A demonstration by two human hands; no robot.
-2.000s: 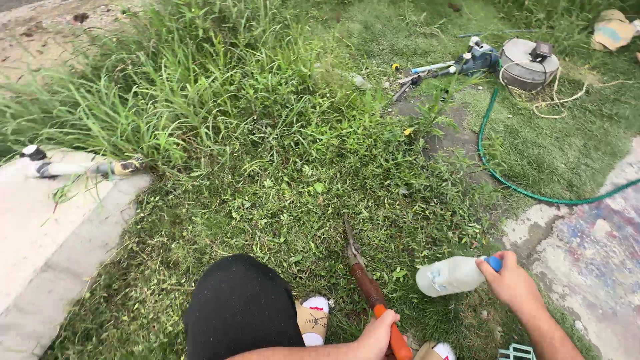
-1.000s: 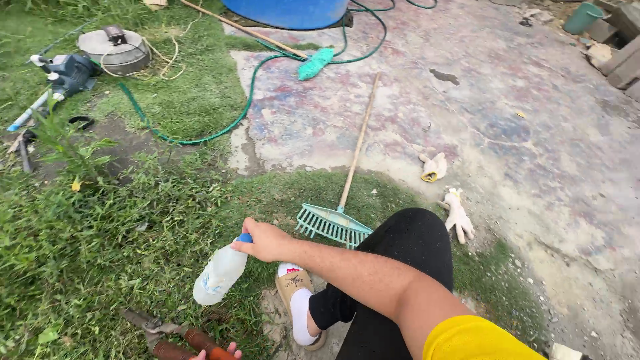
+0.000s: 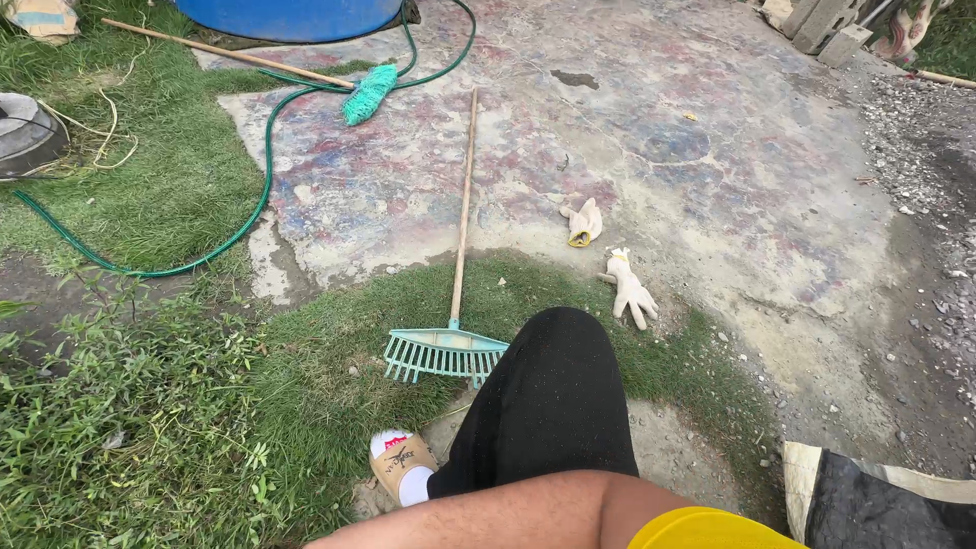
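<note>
Neither of my hands shows in the head view. My bare right forearm (image 3: 488,512), coming from a yellow sleeve (image 3: 705,528), crosses the bottom edge, with its hand cut off below. Beyond my bent knee in black trousers (image 3: 560,396), a light teal plastic rake (image 3: 446,339) lies on grass, its wooden handle pointing away over the concrete. Two white work gloves lie to the right of the rake, one on the concrete (image 3: 587,219) and one at the grass edge (image 3: 630,290). The bottle and the orange-handled shears are out of view.
A green hose (image 3: 268,164) curves over grass and concrete at the left. A mop with a teal head (image 3: 370,94) lies near a blue tub (image 3: 297,17). A round concrete piece (image 3: 27,137) sits far left, concrete blocks (image 3: 845,44) top right, and a black-and-white sack (image 3: 877,496) bottom right.
The view has swung far to the right. My right hand, seen earlier holding the bottle by its blue cap, has dropped out of view, as has my left hand at the orange-handled shears.
</note>
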